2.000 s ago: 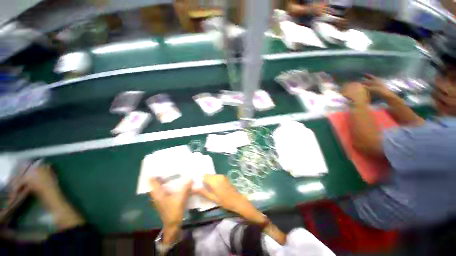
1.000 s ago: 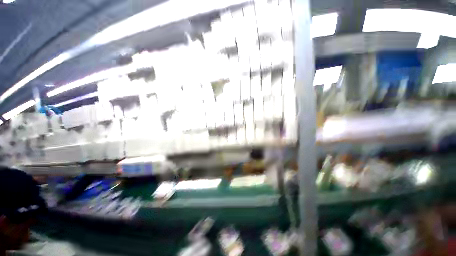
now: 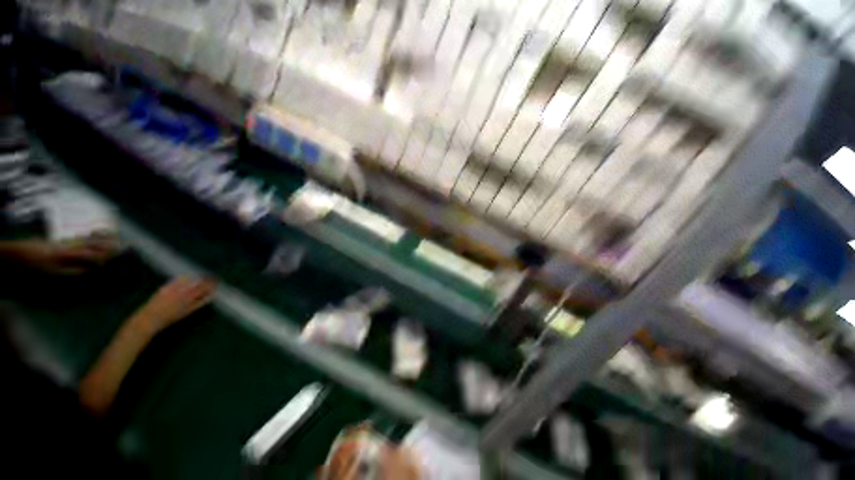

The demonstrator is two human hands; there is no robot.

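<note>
At the bottom edge, blurred and cut off, my left hand (image 3: 349,454) and what looks like my right hand (image 3: 401,463) are close together. A small pale patch shows between them, but I cannot tell what it is or how they grip it. White card (image 3: 442,454), probably box blanks, lies just right of my hands, partly cut off. A long, narrow white carton (image 3: 285,422) lies on the green worktop to their left.
Small white product packs (image 3: 409,349) lie along the belt beyond the pale rail (image 3: 246,309). A slanting grey post (image 3: 647,272) crosses the right side. A neighbour's hands (image 3: 178,300) are at the left. White-filled shelves (image 3: 422,94) stand behind.
The view first swung up, losing my hands, and is now tilted and turned left. My hands show again at the bottom edge. The narrow carton and the left neighbour's arms are in view.
</note>
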